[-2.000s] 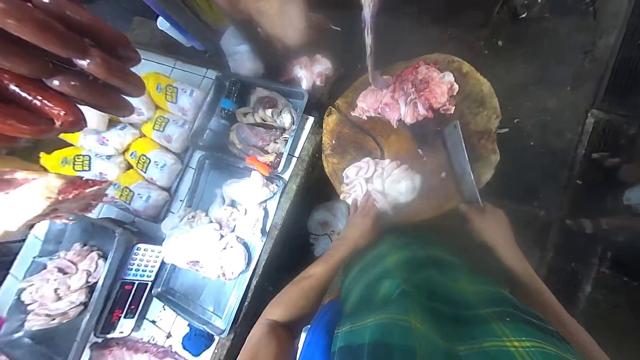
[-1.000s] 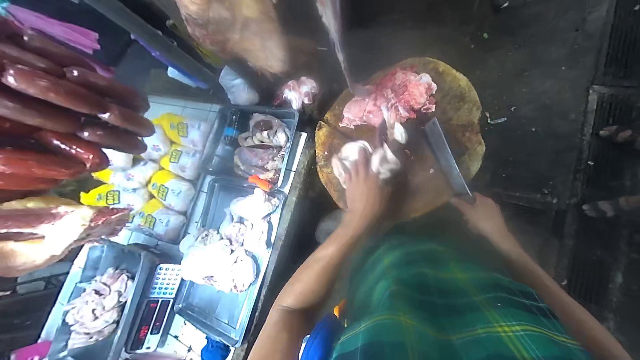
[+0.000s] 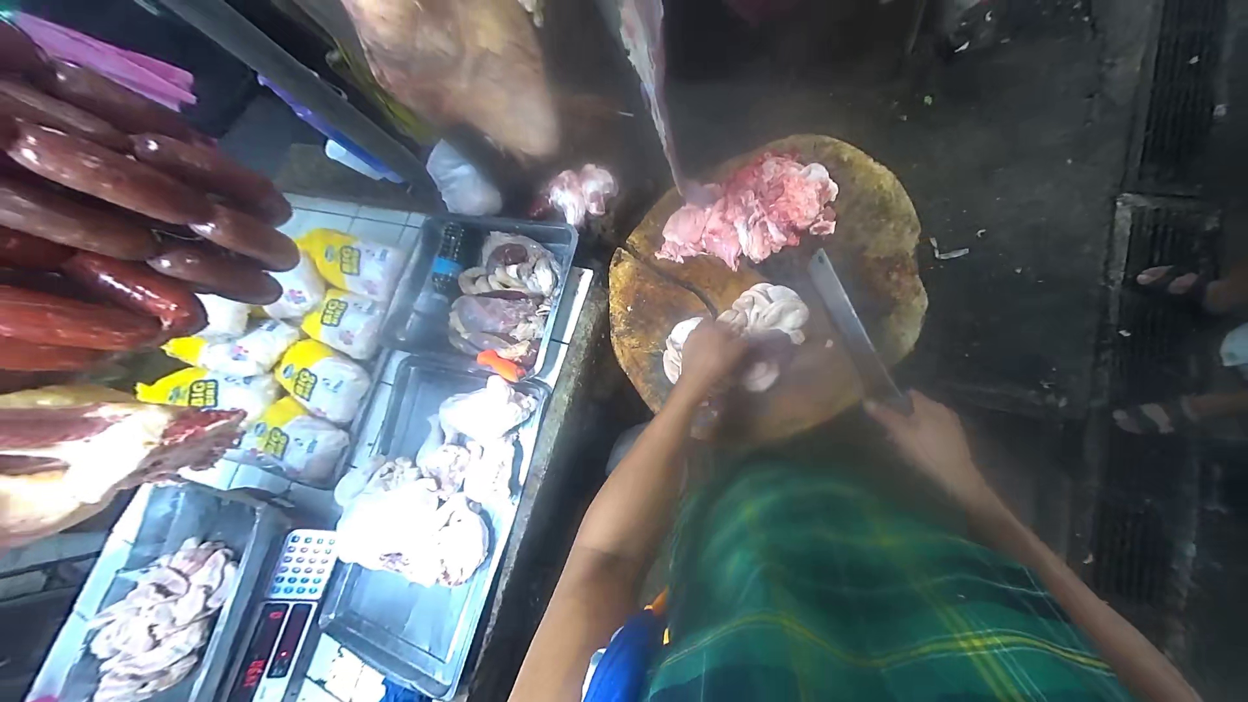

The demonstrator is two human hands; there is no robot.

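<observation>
My left hand (image 3: 717, 361) is closed on a pale, coiled piece of intestine (image 3: 768, 310) on the near part of a round wooden chopping block (image 3: 868, 205). My right hand (image 3: 921, 429) grips the handle of a cleaver (image 3: 853, 327) at the block's near right edge, its blade lying over the wood and pointing away from me. A heap of pink chopped meat (image 3: 765, 205) sits on the far part of the block, apart from the blade. A dark crack runs across the block's left side.
On the tiled counter at left stand metal trays (image 3: 390, 624) of pale meat, wrapped chickens (image 3: 322, 380) and a digital scale (image 3: 278, 634). Sausages (image 3: 107, 175) hang at upper left, and a strip of meat (image 3: 643, 78) hangs over the block. People's feet (image 3: 1160, 414) show at far right.
My left hand has moved from the near edge of the coiled intestine onto it, and the coils have changed shape. The cleaver stays in my right hand at the block's right side.
</observation>
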